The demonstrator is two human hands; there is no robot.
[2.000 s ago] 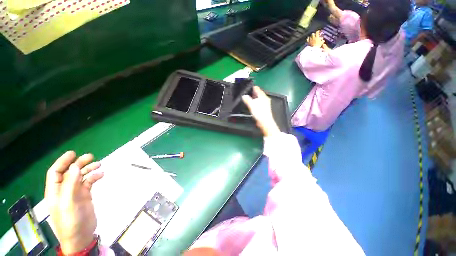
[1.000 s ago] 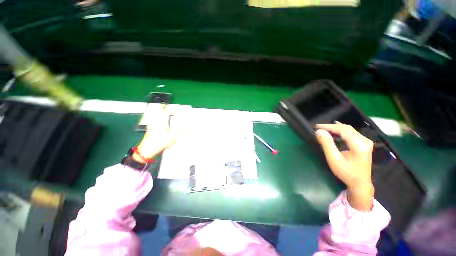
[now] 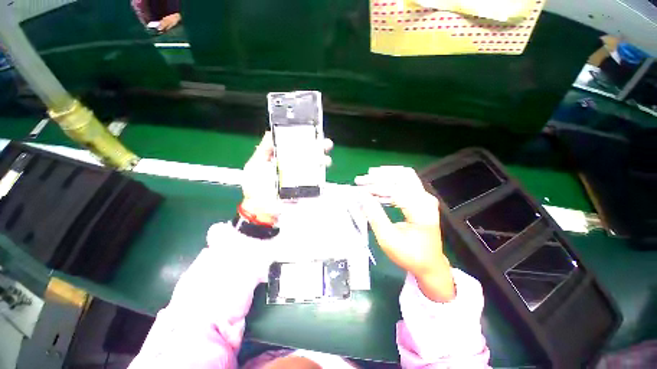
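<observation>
My left hand (image 3: pixel 261 169) holds an open-backed phone unit (image 3: pixel 297 148) upright above the paper, with its dark camera end up and the pale battery below. My right hand (image 3: pixel 403 209) is beside it to the right, fingers bent and close together; whether anything is at the fingertips cannot be told. A second open-backed phone (image 3: pixel 308 280) lies crosswise on the near edge of the white paper (image 3: pixel 328 230). A thin dark tool (image 3: pixel 358 222) lies partly hidden beside my right hand.
A black foam tray (image 3: pixel 520 249) at right holds phones in three pockets, black screens up. Black stacked trays (image 3: pixel 68 216) stand at left, near a yellow-wrapped post (image 3: pixel 90 135). A dark green partition (image 3: pixel 288 50) stands behind, and a person's hand (image 3: pixel 170 22) shows at the upper left.
My left hand has picked up the phone from the back left of the paper and raised it. My right hand has moved left from the tray towards the paper. The view has turned from the right to the bench.
</observation>
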